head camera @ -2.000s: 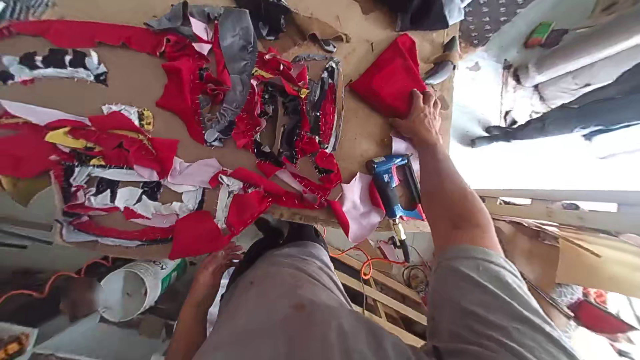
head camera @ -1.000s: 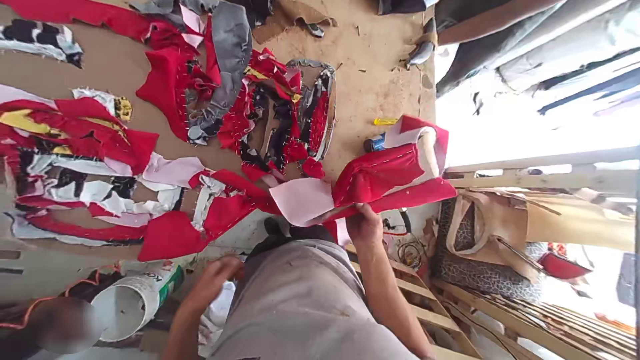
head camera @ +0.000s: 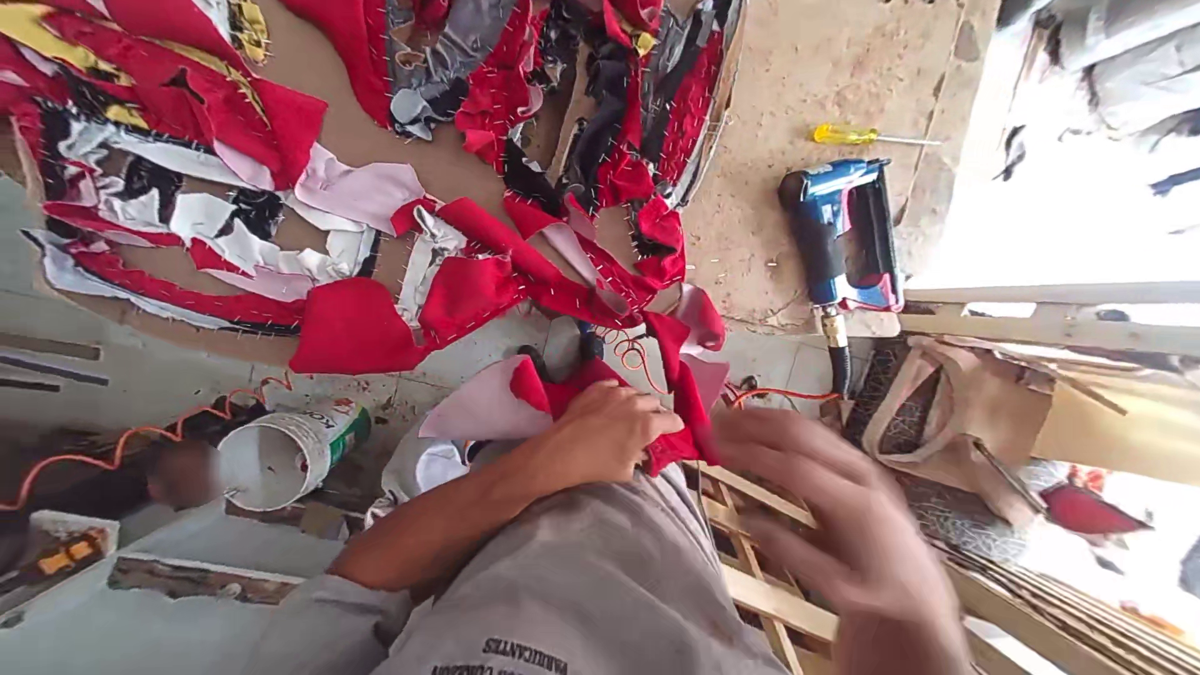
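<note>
Against my body, my left hand (head camera: 614, 429) grips a piece of red fabric (head camera: 692, 394) whose pale pink backing shows on either side. My right hand (head camera: 825, 506), blurred by motion, is spread just right of this fabric and holds nothing that I can see. On the brown work surface lies a blue pneumatic stapler (head camera: 830, 230) joined to a black hose. Behind it is a yellow-handled screwdriver (head camera: 848, 134). Red, black, white and grey fabric strips (head camera: 506, 253), fixed with many staples, cover the left and middle of the surface.
A white plastic bucket (head camera: 277, 459) lies tipped at the lower left, near a coiled orange hose (head camera: 122, 450). Wooden slats (head camera: 778, 600) are below my right hand. A cut board frame (head camera: 919, 403) and stacked wood stand on the right.
The red fabric has come off the table to my body. My left hand has moved onto it, and my right hand, earlier on the fabric, is now apart from it. The stapler shows again.
</note>
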